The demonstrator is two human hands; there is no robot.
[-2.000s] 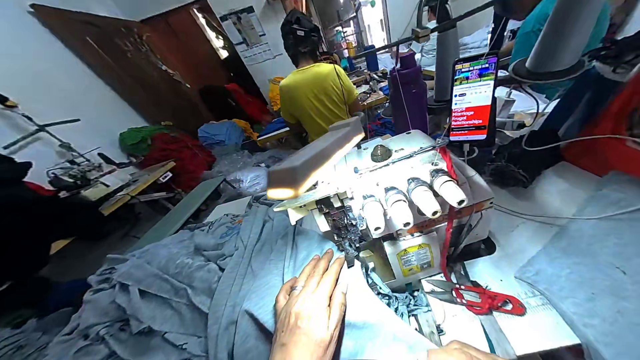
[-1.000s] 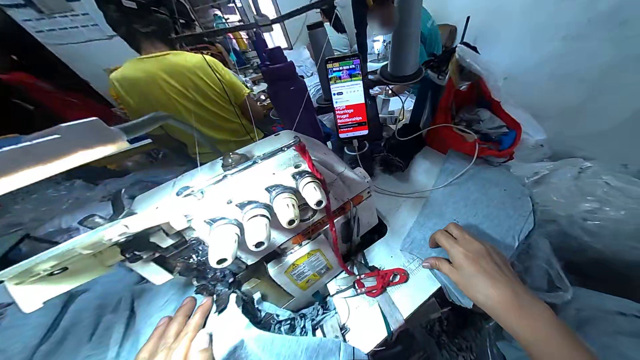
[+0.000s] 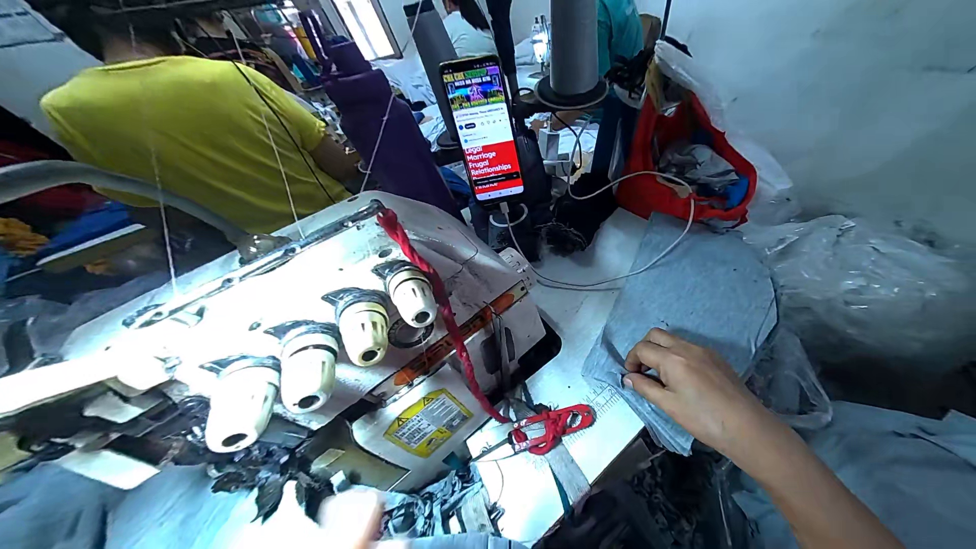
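My right hand pinches the near left edge of a stack of blue-grey fabric pieces on the white table. At the bottom, my left hand is blurred and partly cut off, over blue-grey cloth beside the needle area of a white overlock sewing machine; whether it grips the cloth is not clear. The machine has several cream tension knobs. Thread snips with red-wrapped handles lie on the table right of the machine, near the end of a red cord.
A phone stands lit behind the machine, with a white cable running across the table. A red bag of scraps is at the back right, beside clear plastic. A person in a yellow shirt sits ahead. Dark scraps lie below the table edge.
My right hand has moved onto the fabric stack and now pinches its edge; a second ago its fingers were apart above it. The view has swung right.
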